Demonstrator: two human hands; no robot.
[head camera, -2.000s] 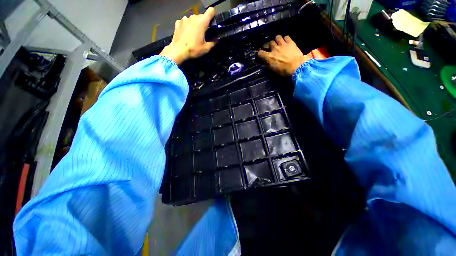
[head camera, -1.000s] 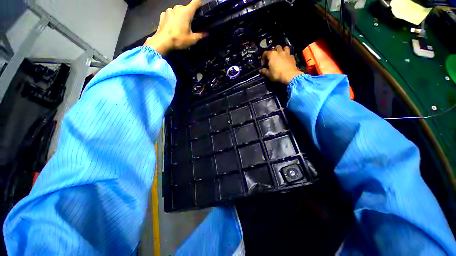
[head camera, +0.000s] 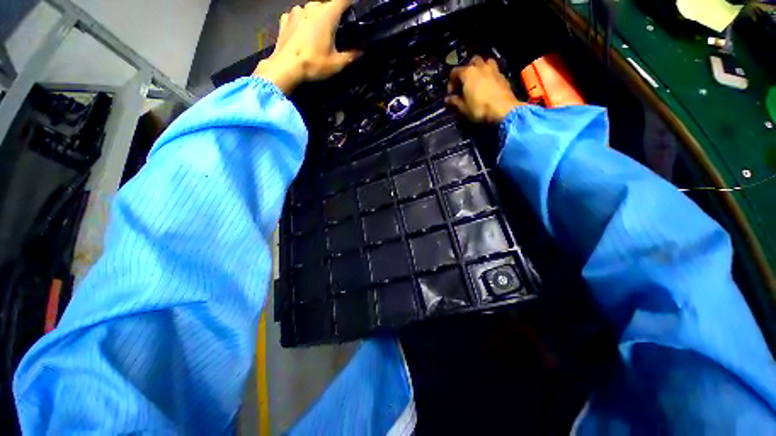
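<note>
My left hand (head camera: 310, 43) is at the top, with its thumb and fingers around the left edge of a raised black tray (head camera: 408, 19). My right hand (head camera: 482, 90) is right of centre, fingers curled down at the right side of a lower tray section. Small round device parts (head camera: 397, 106) lie there, some shiny and ring-like. I cannot tell whether its fingertips hold one. In front lies a black blister tray (head camera: 378, 228) with a grid of square pockets. One near-right pocket holds a dark square piece with a round centre (head camera: 501, 280).
An orange object (head camera: 551, 81) lies right of the trays. The green bench mat (head camera: 681, 94) is at the upper right, with a white piece (head camera: 728, 71) and a thin wire. A grey metal frame (head camera: 111, 162) stands at the left.
Compared with two seconds ago, more of the round parts and the orange object show. Both hands keep nearly the same places; my right hand has shifted slightly at the tray's right side.
</note>
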